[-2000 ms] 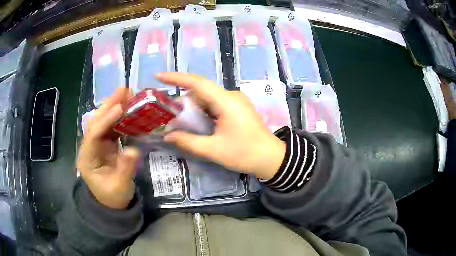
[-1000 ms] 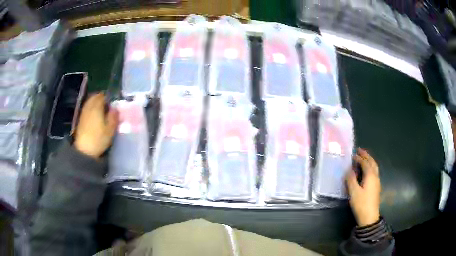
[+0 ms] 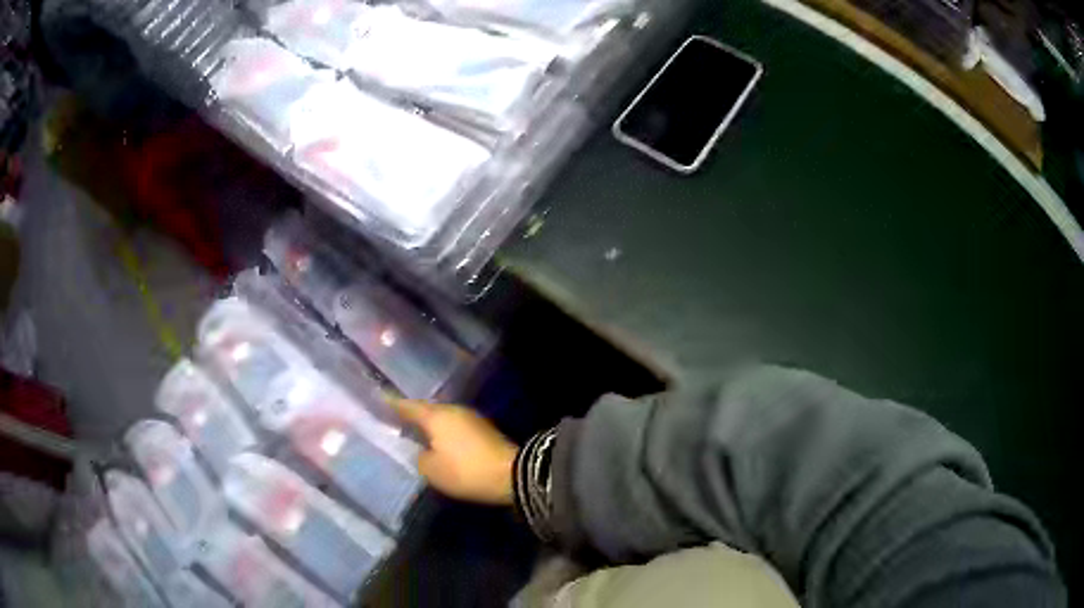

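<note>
A clear blister tray of bagged phones (image 3: 315, 442) is at the lower left, low beside the bench edge. Its milky sleeves show red and grey-blue. My right hand (image 3: 470, 451), in a striped cuff, is at the tray's near right edge, thumb side up, and grips that edge; its lower fingers are hidden. Another tray with bagged phones (image 3: 390, 339) lies partly under and behind it. My left hand is not in view.
A pile of clear trays with bagged phones (image 3: 398, 160) stands on the bench's left end. A black-screened smartphone (image 3: 689, 105) with a pale rim lies on the dark green mat (image 3: 820, 238). Blurred red and grey items (image 3: 178, 190) are beyond the bench.
The view has swung left, off the bench middle. My right hand has moved from the filled tray's right side on the mat to a tray below bench level. My left hand has left the view.
</note>
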